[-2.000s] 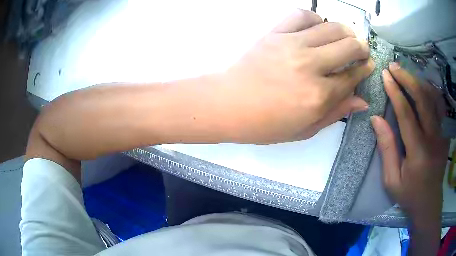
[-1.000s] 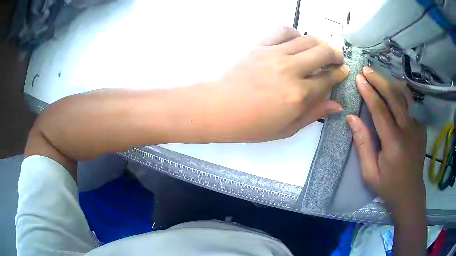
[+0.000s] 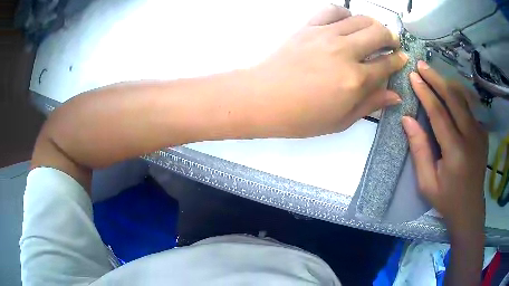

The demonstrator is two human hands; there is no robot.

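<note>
The heathered grey strip [image 3: 390, 151] runs from under the sewing machine's head [image 3: 446, 17] down to the table's front edge. It lies on smooth grey cloth [image 3: 412, 192]. My left hand [image 3: 335, 78] rests on the strip's left side close to the presser foot, its fingers bent and its thumb apart, touching the strip. My right hand [image 3: 452, 139] lies on the cloth and the strip's right edge with its fingers spread. The needle area [image 3: 406, 38] is partly hidden by glare and my left fingers.
The white table [image 3: 290, 167] has numbered measure edging [image 3: 240, 184] along its front. Yellow-handled scissors [image 3: 498, 173] lie at the right rim. Grey cloth pieces [image 3: 50, 19] lie at the far left. Blue material [image 3: 137, 223] shows below the table, and pale cloth [image 3: 418, 262] below right.
The strip and the cloth have moved away from me, towards the needle; the strip's near end no longer hangs over the table edge. The camera view has shifted. Both hands keep nearly the same pose.
</note>
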